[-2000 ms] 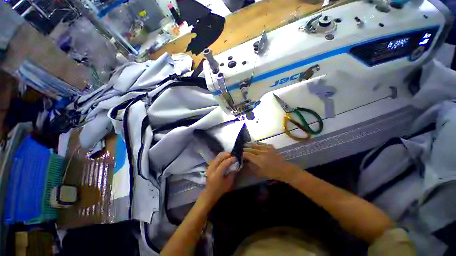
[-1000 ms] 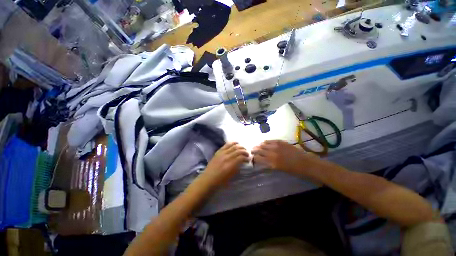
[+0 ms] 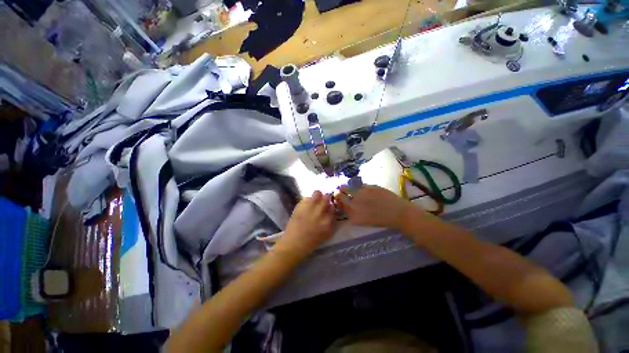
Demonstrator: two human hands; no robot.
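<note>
A light grey garment body (image 3: 214,141) with black strips lies in folds left of the needle, and its edge runs under my hands. My left hand (image 3: 312,219) is bare, fingers bent, on the cloth just in front of the presser foot (image 3: 350,169). My right hand (image 3: 372,205) is bare beside it, fingertips close to the left ones. A small dark bit of cloth shows between the fingertips. The area at the needle is overexposed, so the cloth edge is hard to see. Scissors (image 3: 436,180) with yellow and green handles lie right of my right hand.
The white sewing machine head (image 3: 427,89) spans the back right. Black fabric pieces (image 3: 276,26) lie on the wooden table behind. A blue basket (image 3: 12,258) stands far left, beside a taped brown surface (image 3: 90,255). More grey and black cloth (image 3: 593,251) is heaped at right.
The black piece held upright two seconds ago is now down at the needle area. My hands have moved forward, close to the presser foot. The camera view has shifted.
</note>
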